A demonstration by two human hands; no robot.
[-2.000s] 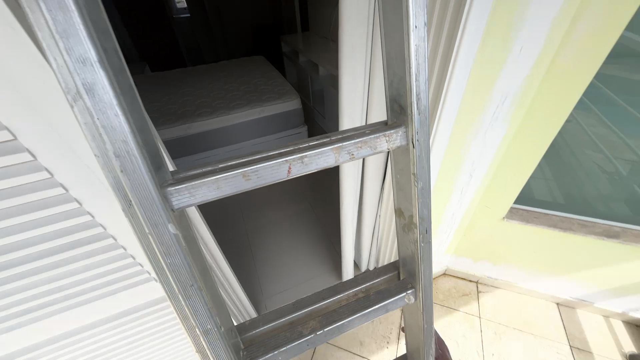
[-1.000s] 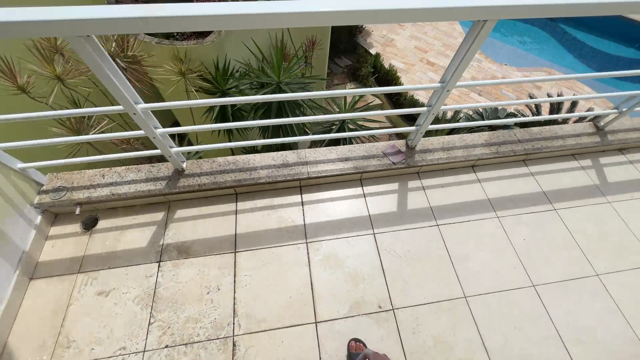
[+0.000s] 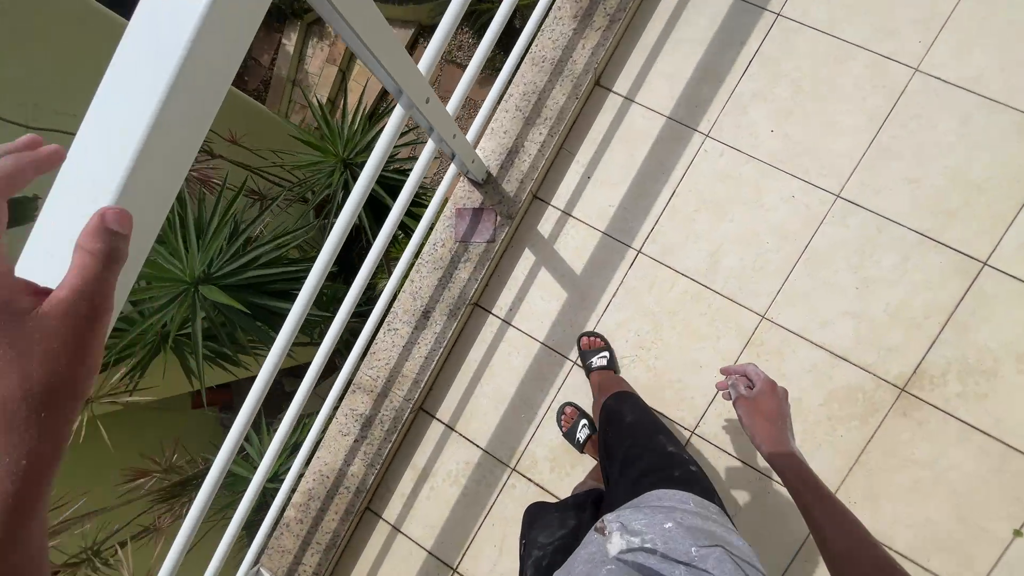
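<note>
My left hand (image 3: pixel 60 264) is at the left edge, fingers and thumb spread at the wide white top rail (image 3: pixel 152 120) of a balcony railing; whether it touches the rail I cannot tell. My right hand (image 3: pixel 756 400) hangs over the tiled floor with its fingers curled and whitish dust on them; no object shows in it. On the speckled stone ledge (image 3: pixel 384 344), near the foot of a metal railing post (image 3: pixel 432 116), lies a small flat purplish piece (image 3: pixel 475 225), perhaps sandpaper.
Thin white bars (image 3: pixel 320 272) run along the railing above spiky green plants (image 3: pixel 204 272) far below. My feet in black slides (image 3: pixel 598 356) stand on the beige floor tiles (image 3: pixel 784 144). Railing shadows cross the tiles beside the ledge.
The view has swung from a metal ladder by a doorway to the balcony railing, then closer to it. Both my hands now show; neither was in the earlier frames.
</note>
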